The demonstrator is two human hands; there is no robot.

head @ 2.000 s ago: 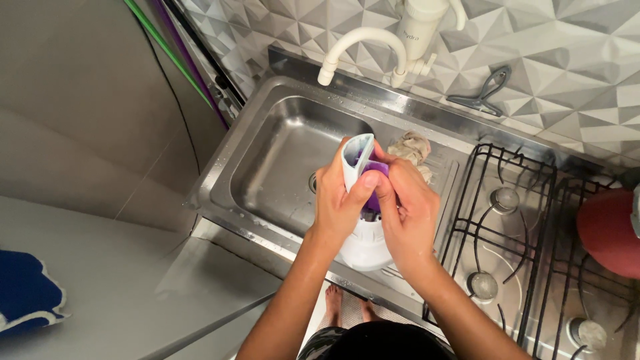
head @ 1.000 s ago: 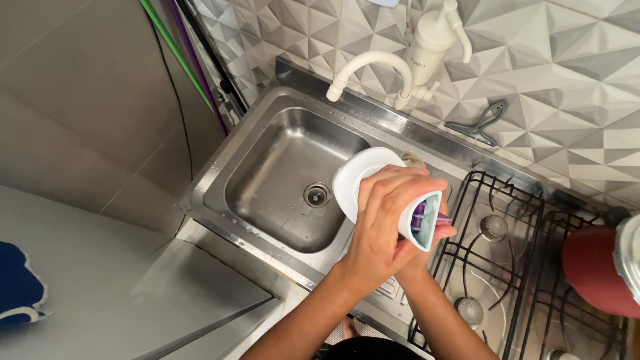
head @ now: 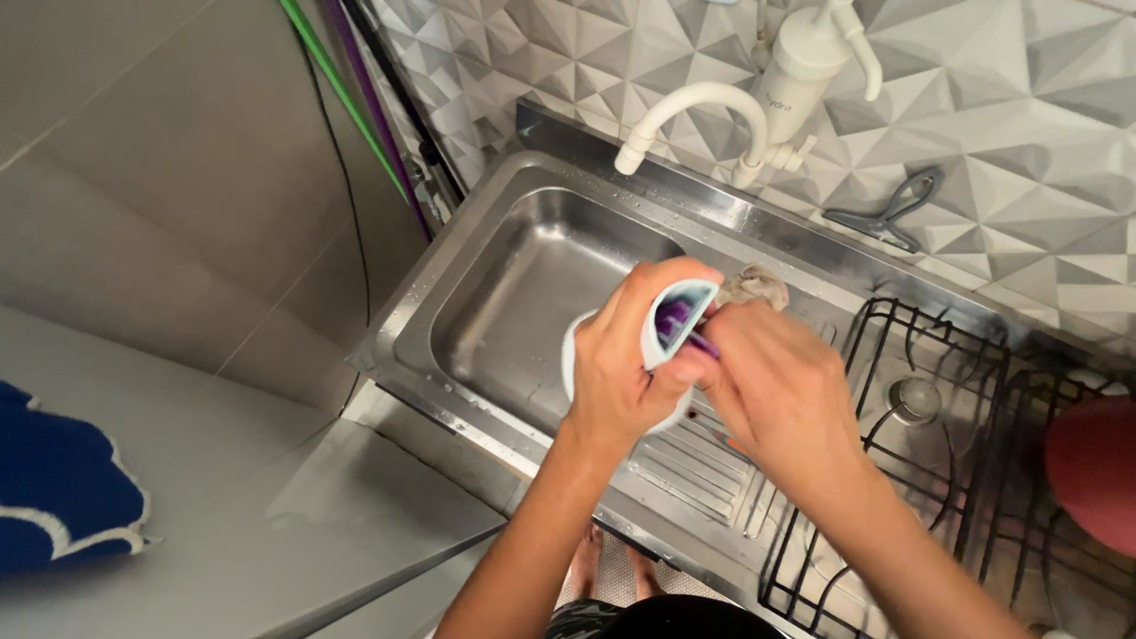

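My left hand (head: 621,355) grips a white plastic holder (head: 650,342) whose D-shaped mouth is tilted up toward me. Its wide rounded white base (head: 572,359) shows behind the hand, partly hidden. Inside the mouth is a purple plastic part (head: 672,318), and a purple tip sticks out past the rim on the right. My right hand (head: 772,382) is closed at that tip, its fingers against the holder's edge; the fingertips are mostly hidden. Both hands are above the right side of the sink basin (head: 532,293) and the ribbed drainboard (head: 688,470).
A white curved faucet (head: 701,93) with a white filter (head: 799,75) rises behind the basin. A crumpled cloth (head: 754,286) lies behind my hands. A small grey squeegee (head: 892,213) leans at the tiled wall. Right are stove grates (head: 958,346) and a red pot (head: 1096,470); left, a blue cloth (head: 62,479).
The wide white base, below my hands two seconds ago, is now behind my left hand. My right hand has come out from behind the left to the holder's right side.
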